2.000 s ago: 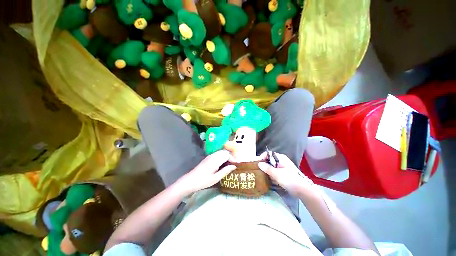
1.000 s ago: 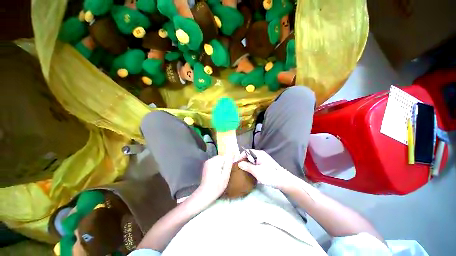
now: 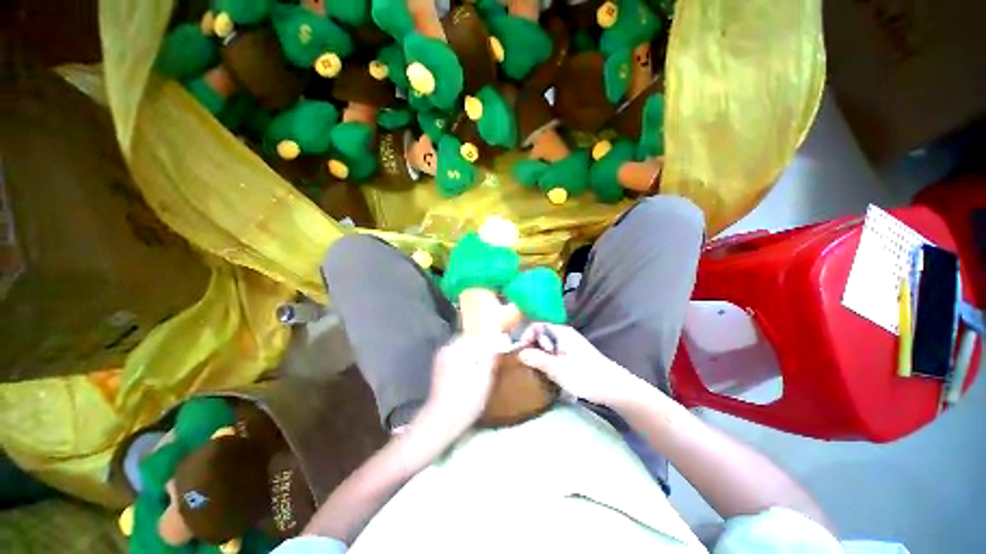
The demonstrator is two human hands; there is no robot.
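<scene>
A plush potted-tree toy stands upright on my lap, its green foliage pads toward my knees and its brown pot against my body. No lettering or face shows on the side in view. My left hand is closed around the left side of the pot and lower trunk. My right hand is at the pot's upper right edge, fingertips meeting near the trunk. A small dark tool, perhaps thread snips, sits in my right hand, mostly hidden by the fingers.
A large yellow sack full of the same toys stands beyond my knees. A dark-lined bag with toys is at lower left. A red stool at right bears a paper sheet, a black phone and a yellow stick.
The toy has been turned, so its face and lettering no longer show. A second later its foliage has spread from one pad to two. My hands have drawn together at the trunk base.
</scene>
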